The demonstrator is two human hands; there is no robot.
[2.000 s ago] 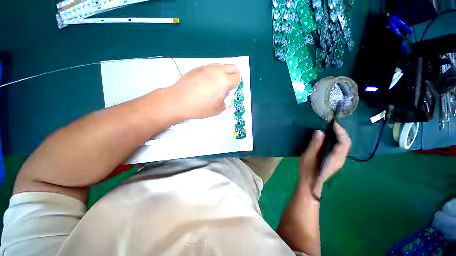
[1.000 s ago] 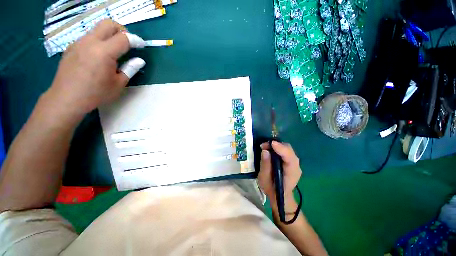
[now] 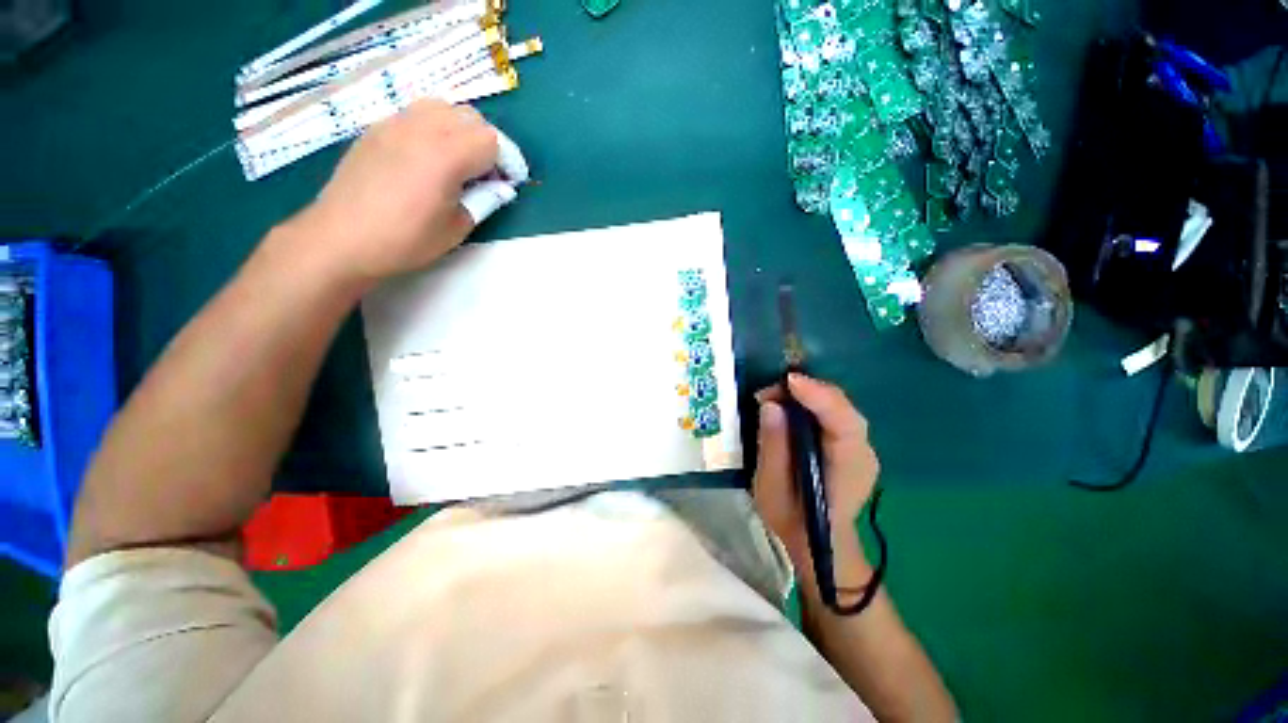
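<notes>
My left hand (image 3: 449,181), with white finger cots, is above the white work board (image 3: 551,332). Its thumb and fingertip are pinched on what looks like thin solder wire (image 3: 181,180), which trails off to the left; a tiny end shows past the fingertips. My right hand (image 3: 833,459) holds the black soldering iron (image 3: 811,487), its tip pointing away from me, right of the board and off the boards. The green PCB panel strip (image 3: 696,353) lies along the board's right edge. White LED strips with yellow-orange ends lie across to it, faint against the white board.
A loose pile of LED strips (image 3: 374,85) is beyond my left hand. A PCB heap (image 3: 862,141) and round tip cleaner pot (image 3: 996,308) are right. Further right are a black unit (image 3: 1130,212) and tape roll (image 3: 1246,410). A blue bin (image 3: 78,381) is far left, a red object (image 3: 318,528) below.
My left hand left the PCB strip for the LED pile, then moved right as its fingertips closed. The iron left the cleaner pot and came beside the board. The view has shifted.
</notes>
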